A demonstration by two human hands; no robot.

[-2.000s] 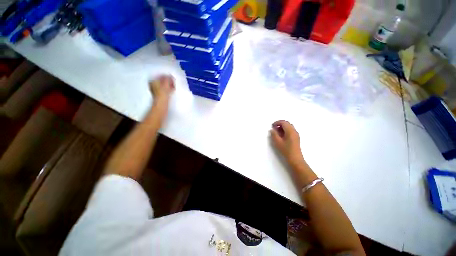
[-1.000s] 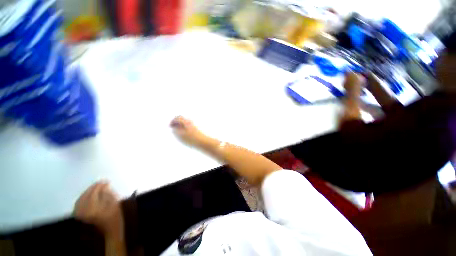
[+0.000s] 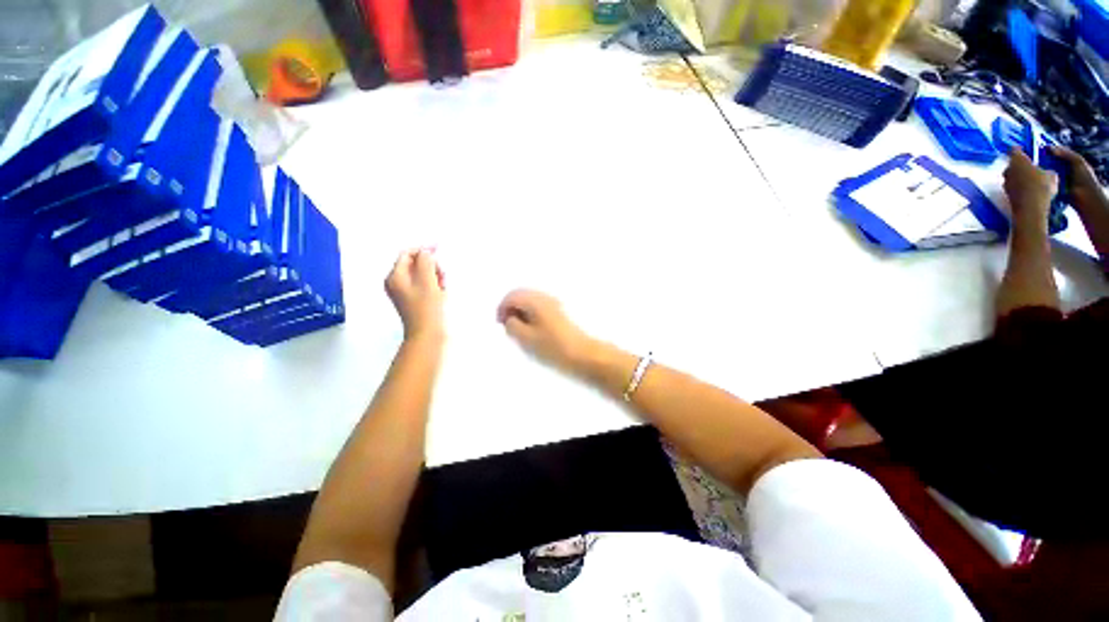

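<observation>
My left hand (image 3: 417,289) is over the white table (image 3: 584,182), right of the stack of packed boxes, with its fingers curled. My right hand (image 3: 535,326) is just to its right, also loosely curled, with a bracelet on the wrist. The hands are apart. No item shows clearly in either hand, and the insides of the fingers are hidden. The stack of packed boxes (image 3: 201,201), blue-edged with white faces, leans at the left of the table, touched by neither hand.
An orange tape roll (image 3: 296,75) and a red bag (image 3: 474,37) are at the back. A dark blue box (image 3: 827,95) and an open box (image 3: 918,201) lie at the right. Another person's hands (image 3: 1031,182) hold something blue beside dark cables (image 3: 1046,85). The table's front edge curves below my forearms.
The view has swung right, showing the neighbour's place. My left hand has come away from the stack's left side to its right side, close to my right hand.
</observation>
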